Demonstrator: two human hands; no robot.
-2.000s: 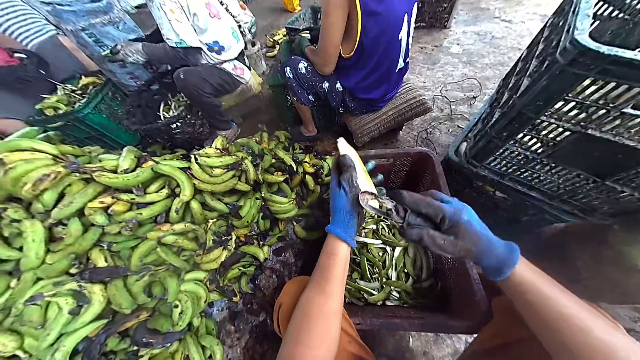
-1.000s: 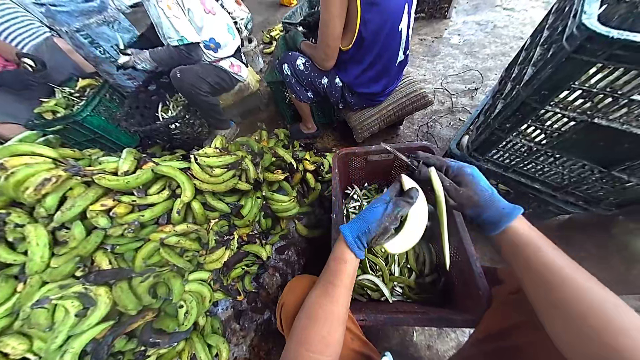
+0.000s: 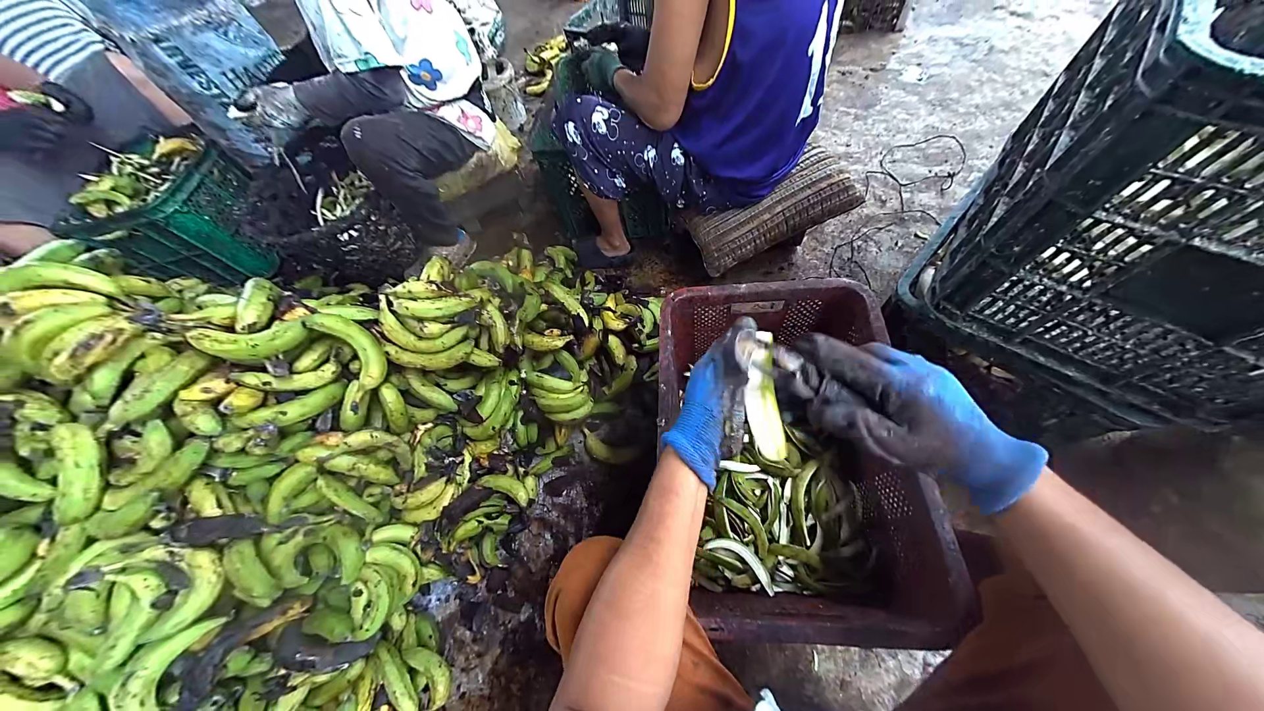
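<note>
Over a dark red plastic crate (image 3: 829,622), my left hand (image 3: 719,395), in a blue glove with dark, soiled fingers, grips a partly peeled green plantain (image 3: 764,410) held roughly upright. My right hand (image 3: 899,410), gloved the same way, is at the plantain's upper end, its fingers closed round a small tool (image 3: 787,357) that is blurred and mostly hidden; it looks like a knife. Green and white plantain peels (image 3: 780,523) lie in the crate below both hands.
A large heap of green plantains (image 3: 296,415) covers the floor at left. Dark plastic crates (image 3: 1116,247) stand at right. A person in a purple top (image 3: 750,89) sits ahead on a striped cushion (image 3: 780,207). Other seated people are at upper left by a green crate (image 3: 197,217) of peels.
One second ago a long strip of peel hung by my right hand beside the pale plantain; it is no longer there. Both hands have come together at the plantain's upper end.
</note>
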